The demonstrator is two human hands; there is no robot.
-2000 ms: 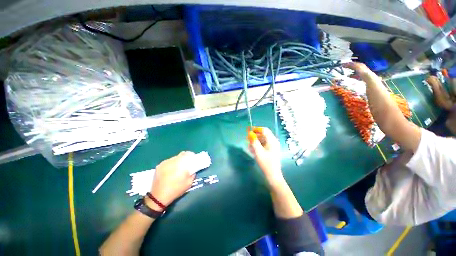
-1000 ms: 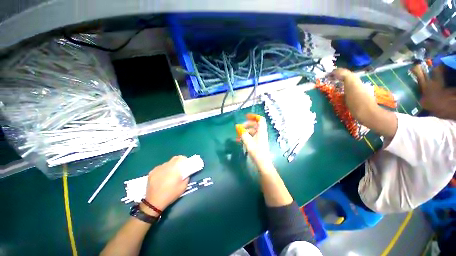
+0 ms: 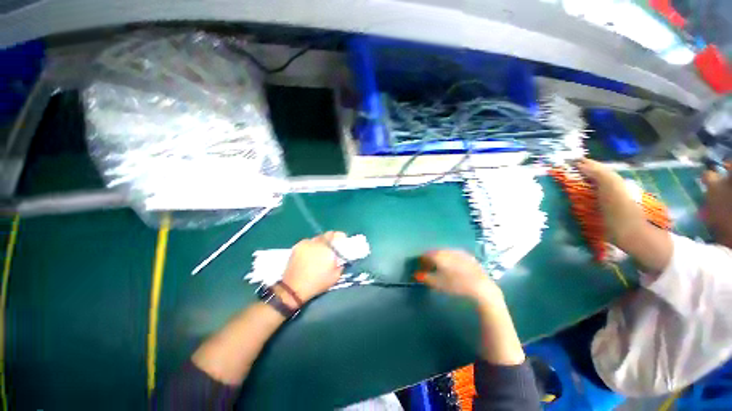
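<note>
My left hand (image 3: 315, 263) lies on the green bench, closed around a bundle of white sleeves (image 3: 351, 246) that shows on both sides of it. Sleeved pieces with dark bands (image 3: 357, 280) lie beside and partly under it. A thin grey-green cable (image 3: 303, 213) slants down to my left hand. A thin dark length (image 3: 393, 284) runs from near the sleeved pieces to my right fingertips. My right hand (image 3: 459, 274), with orange finger cots, is blurred and looks pinched on this length. Its exact grip is hard to see.
A clear bag of white sleeves (image 3: 193, 156) is at upper left, with one loose sleeve (image 3: 233, 241) below. A blue bin (image 3: 369, 104) holds tangled cable (image 3: 465, 124). White stacked pieces (image 3: 510, 217) lie right; orange pieces (image 3: 584, 210) lie by a neighbouring person's arm (image 3: 626, 217).
The view has shifted. My right hand has moved down, nearer the sleeved pieces, and a thin length now stretches between my hands. A cable now slants to my left hand, which still holds the bundle.
</note>
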